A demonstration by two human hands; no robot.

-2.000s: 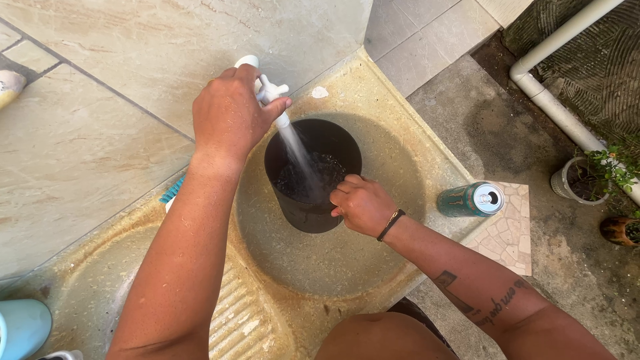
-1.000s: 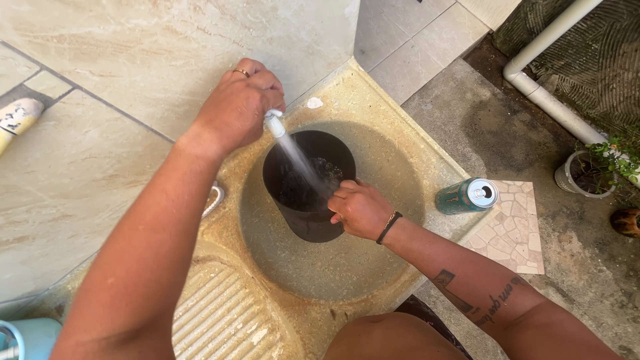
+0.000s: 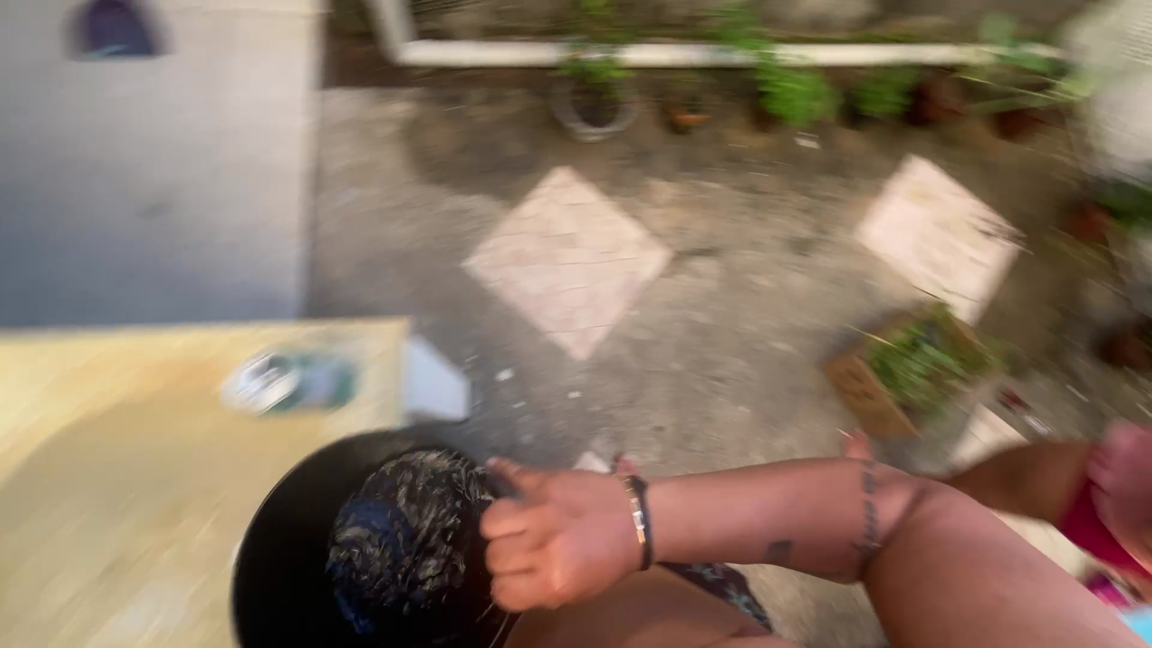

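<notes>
My right hand (image 3: 562, 535) grips the rim of a black bucket (image 3: 279, 540) at the bottom of the view, over the edge of the pale yellow sink counter (image 3: 108, 387). Inside the bucket, water (image 3: 414, 531) shows a rippled, glinting surface. A teal drink can (image 3: 310, 382) lies within the counter's corner area, blurred, its silvery top toward the left. My left hand is out of view, and so is the tap.
Light square tiles (image 3: 571, 261) lie on the concrete ground. A cardboard box of green plants (image 3: 913, 369) stands at right. Potted plants (image 3: 594, 103) line a white pipe (image 3: 522, 54). Part of another person (image 3: 1120, 486) shows at the right edge.
The view has swung strongly to the right. The black bucket has left the sink basin's middle and moved toward the counter's front edge in my right hand. My left hand, earlier at the tap, has gone from view.
</notes>
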